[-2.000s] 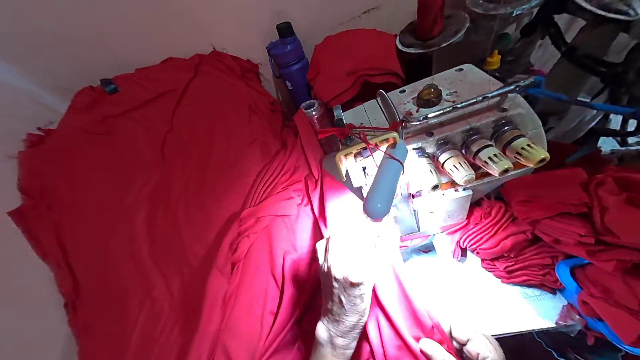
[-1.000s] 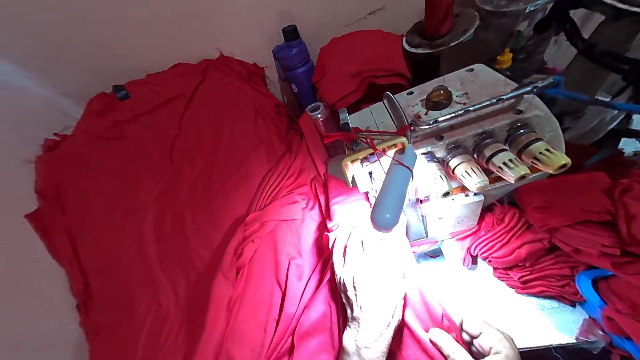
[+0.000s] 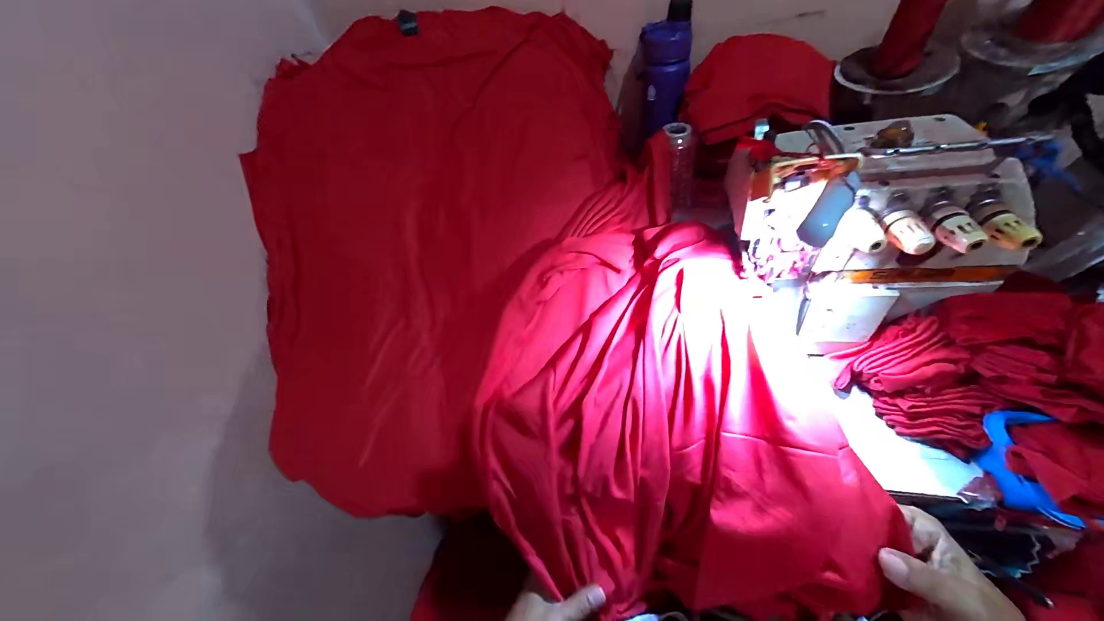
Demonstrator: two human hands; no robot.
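Red fabric (image 3: 638,414) is stretched between my two hands, in folds under a bright lamp glare. At the bottom edge, my left hand (image 3: 556,604) pinches its lower left part, thumb on top. Over at the lower right, my right hand (image 3: 944,569) grips the cloth's corner between thumb and fingers. Beyond the fabric stands an overlock sewing machine (image 3: 940,177) with several cream tension dials and a grey cylindrical piece (image 3: 828,214) at its front. The cloth's far end lies near the machine's left side; glare hides the needle area.
A large stack of red fabric (image 3: 414,259) lies at left beside the wall. Behind are a purple bottle (image 3: 666,78), a clear glass tube (image 3: 680,168) and red thread cones (image 3: 910,39). Folded red pieces (image 3: 923,371) and blue-handled scissors (image 3: 1005,457) lie at right.
My left hand has moved from beside the machine's front down to the bottom edge. More of the red fabric is now spread between my hands. The view has shifted left.
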